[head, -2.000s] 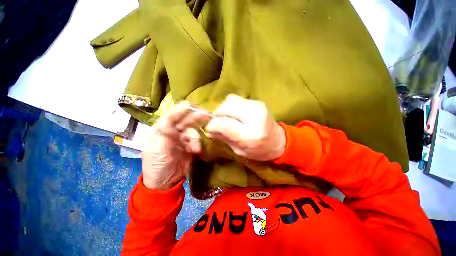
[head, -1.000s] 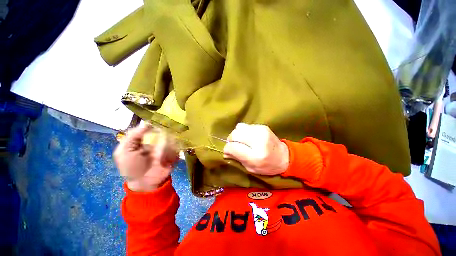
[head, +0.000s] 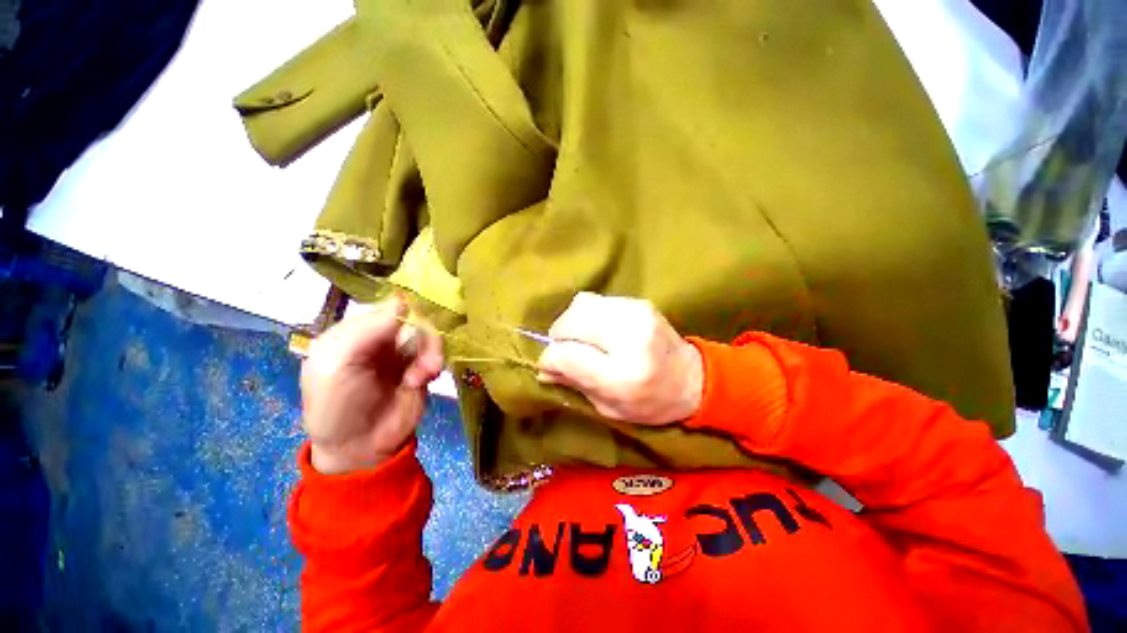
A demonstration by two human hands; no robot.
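A mustard-olive coat (head: 692,186) covers most of the table and reaches my body. My left hand (head: 375,377) is left of the coat's near part, fingertips pinched on a pale yellow thread (head: 476,355). The thread runs across to my right hand (head: 624,359), which is closed over the coat. A thin silvery needle (head: 533,335) sticks out from the right fingertips, pointing left. Glittery trim (head: 341,246) edges an opening at the left, with brighter yellow lining (head: 428,272) beside it. The right palm is hidden.
The white table (head: 161,186) shows at the left, above a blue floor (head: 247,458). At the right are a clear plastic bag (head: 1051,148), a black flat object (head: 1031,340) and a pale printed box or booklet (head: 1100,377). Dark cloth lies at the top left.
My hands were close together two seconds ago; they are now apart with thread between them. Since one second ago my left hand has moved slightly right and up. The coat has barely moved.
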